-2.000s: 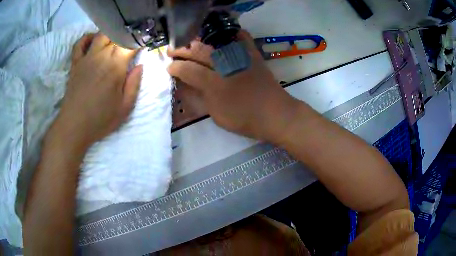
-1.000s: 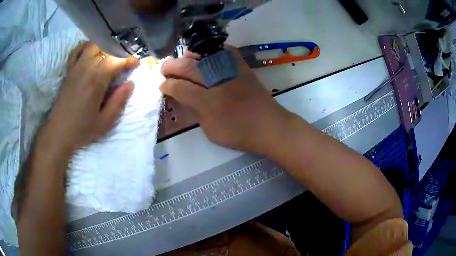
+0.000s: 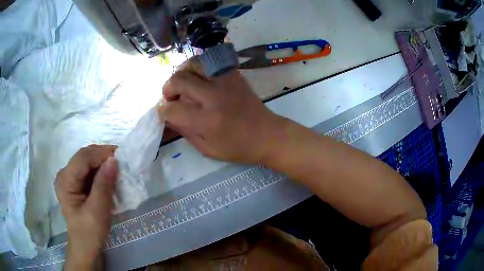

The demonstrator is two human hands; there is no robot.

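A white crinkled garment (image 3: pixel 69 100) spreads over the left side and runs up to the lit needle area (image 3: pixel 159 55) of the sewing machine (image 3: pixel 122 21). My left hand (image 3: pixel 90 185) pinches the cloth edge near the table's front. My right hand (image 3: pixel 212 111) holds the same edge between thumb and fingers, just below the needle area. The cloth piece between my hands is lifted and folded. A grey cylinder attachment (image 3: pixel 218 59) stands in front of my right hand. Whether the presser foot touches the cloth is hidden by glare.
Thread snips (image 3: pixel 286 53) with blue and orange handles lie right of the needle. A pink-mauve smartphone (image 3: pixel 422 79) lies at the table's right end, with a thin metal tool (image 3: pixel 400 82) beside it. A printed ruler strip (image 3: pixel 201 204) runs along the front edge. Blue crates (image 3: pixel 414 159) stand below right.
My left hand has moved from beside the needle down towards the front edge and now pinches the cloth. My right hand has shifted slightly down and left. The flat cloth panel is now folded up.
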